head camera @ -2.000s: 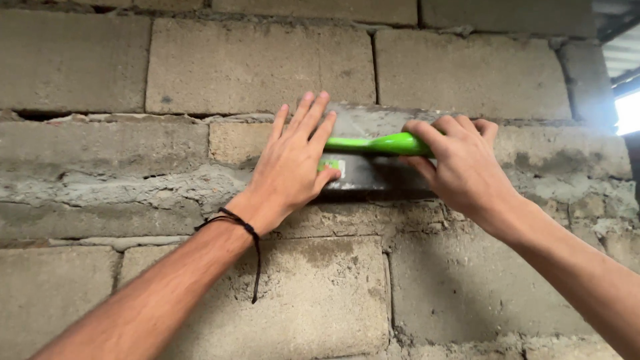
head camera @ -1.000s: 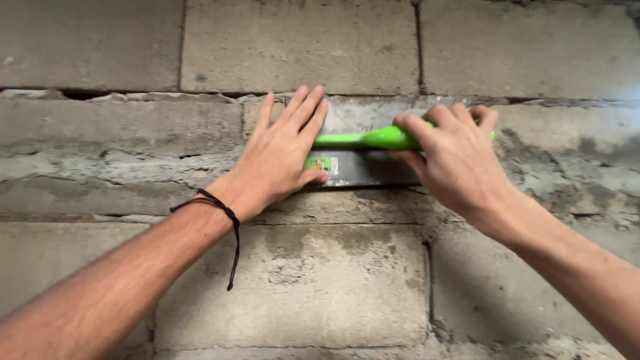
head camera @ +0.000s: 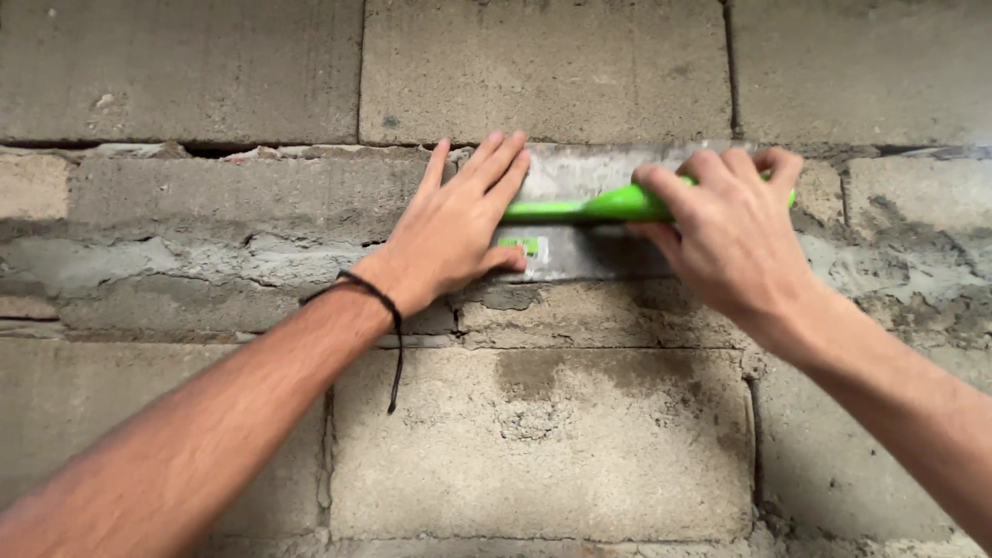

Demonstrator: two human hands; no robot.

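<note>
A steel plastering trowel (head camera: pixel 593 260) lies flat against the block wall, its long side level. My right hand (head camera: pixel 728 225) is closed round the right part of its green plastic handle (head camera: pixel 620 203). With fingers spread, my left hand (head camera: pixel 457 217) presses on the left end of the blade; its thumb is by a green and white sticker (head camera: pixel 521 248). Grey mortar (head camera: pixel 310 260) runs in a rough band along the wall on both sides of the trowel. What lies behind the blade is hidden.
Large concrete blocks (head camera: pixel 542 70) rise above the trowel, with an open gap (head camera: pixel 217 149) in the joint at upper left. A pale block (head camera: pixel 542 465) with a dark damp patch (head camera: pixel 597 372) is below. A black cord bracelet (head camera: pixel 372 291) hangs from my left wrist.
The view has moved closer to the wall and lost the bright opening at right. Both hands stay on the trowel, and their hold looks the same.
</note>
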